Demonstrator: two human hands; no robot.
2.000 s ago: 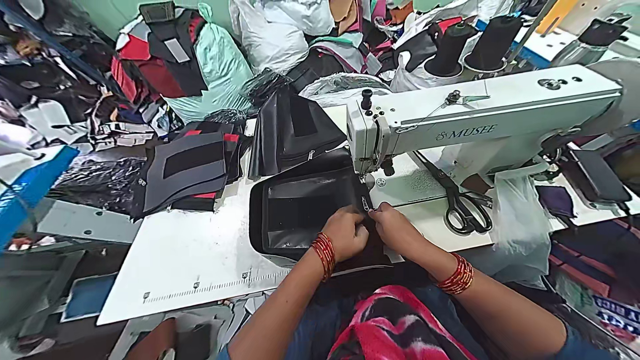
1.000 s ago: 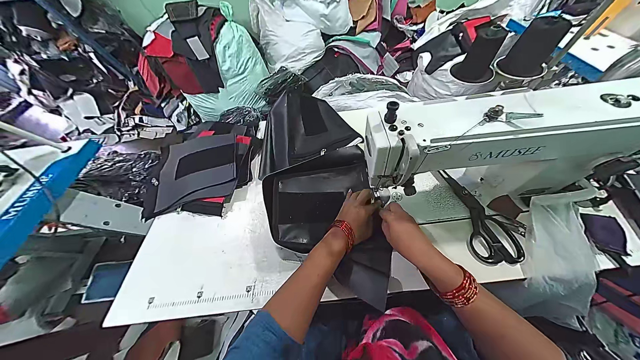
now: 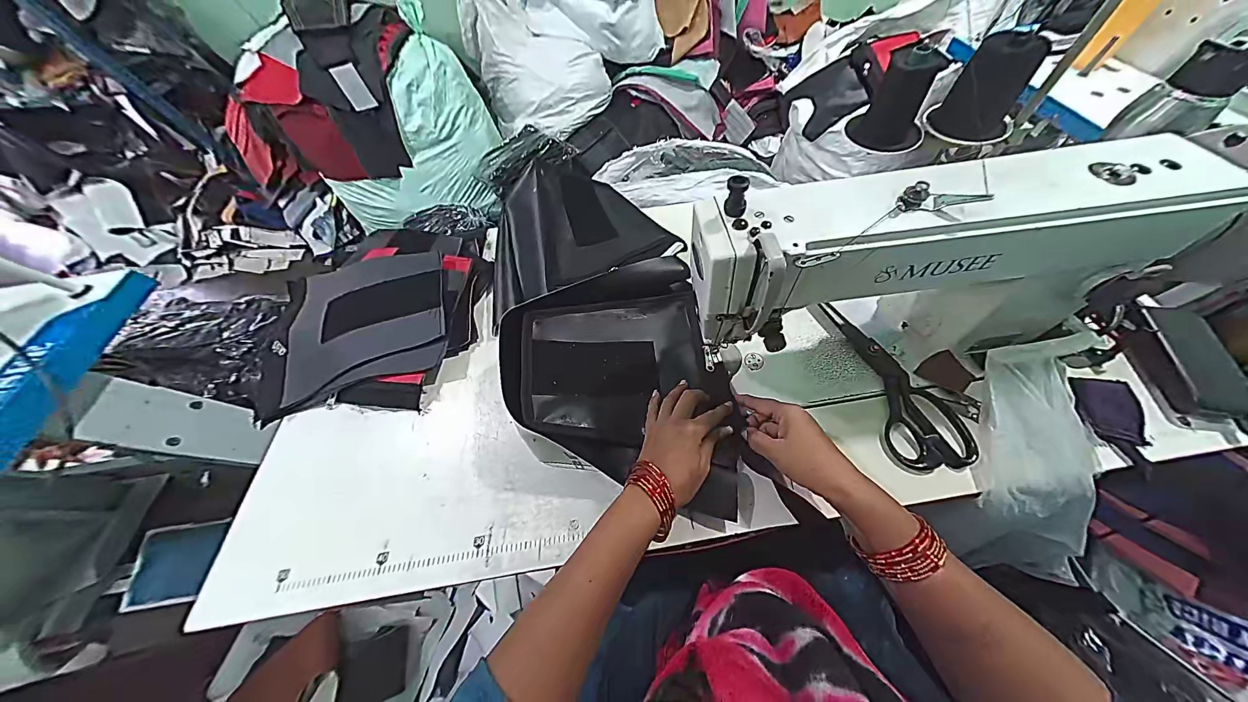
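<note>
A black panelled piece (image 3: 595,366), leather-like, lies on the white sewing table (image 3: 419,497), its right edge beside the presser foot (image 3: 714,357) of a white Musee sewing machine (image 3: 955,263). My left hand (image 3: 682,439) rests on its lower right part, fingers spread and pressing it down. With thumb and fingertips my right hand (image 3: 780,434) pinches the right edge of the black material, just in front of the foot. What lies under my fingers is partly hidden. Black-handled scissors (image 3: 926,419) lie right of my right hand.
Grey and black cut panels (image 3: 366,322) are stacked to the left. Two black thread cones (image 3: 897,97) stand behind the machine. A translucent plastic bag (image 3: 1038,439) hangs at the table's right front. Stuffed bags (image 3: 444,127) and fabric scraps fill the back.
Both hands were close by the presser foot one second ago; now they are lower, nearer the table's front edge. My left hand's fingers have spread over the black material.
</note>
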